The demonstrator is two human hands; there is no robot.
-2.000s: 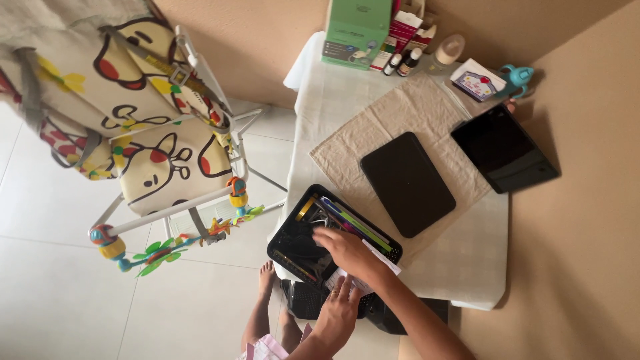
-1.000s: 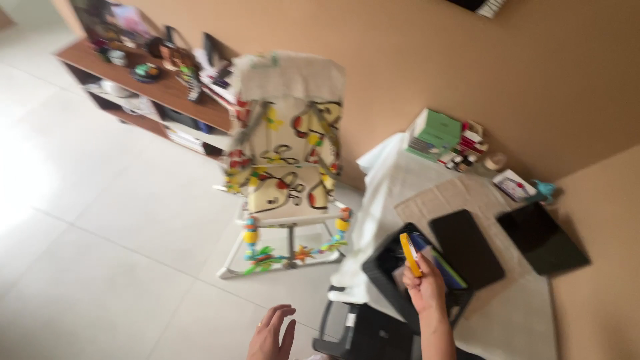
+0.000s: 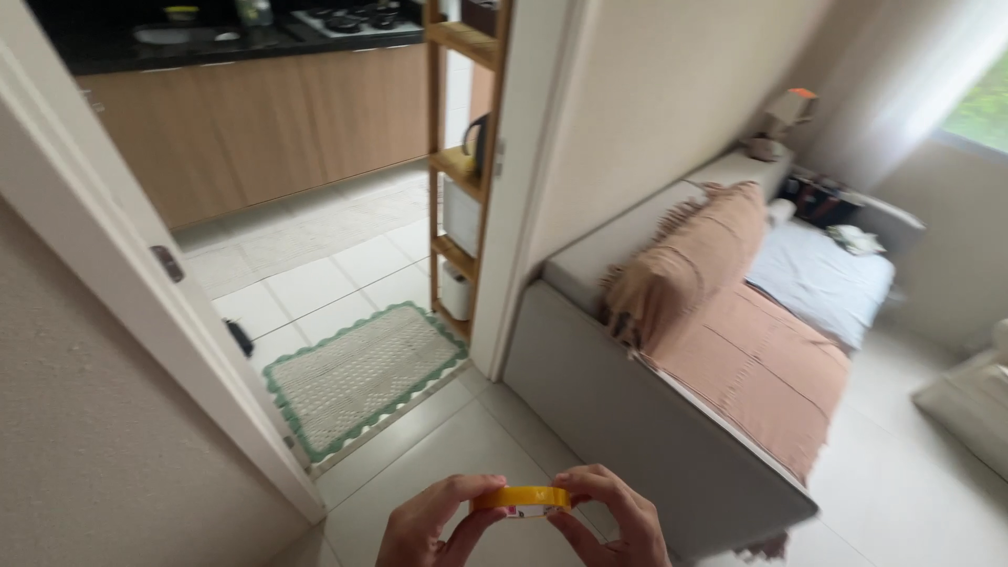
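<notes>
A roll of yellow adhesive tape [image 3: 523, 497] is held up level in front of me, low in the view. My left hand [image 3: 442, 520] grips its left side between thumb and fingers. On the opposite side my right hand [image 3: 610, 516] pinches the roll the same way. Some printing shows inside the roll's core. Below the hands lies the tiled floor.
Ahead, a doorway with a white frame [image 3: 516, 197] opens on a kitchen with wooden cabinets [image 3: 276, 126]. A green-edged crochet rug [image 3: 366, 378] lies at the threshold beside a wooden shelf rack [image 3: 455, 161]. To the right stands a grey sofa [image 3: 630, 441] with a pink throw [image 3: 756, 354].
The view has turned from the table and child's chair to the doorway and sofa. My right hand alone held the yellow roll one second ago; now both hands hold it.
</notes>
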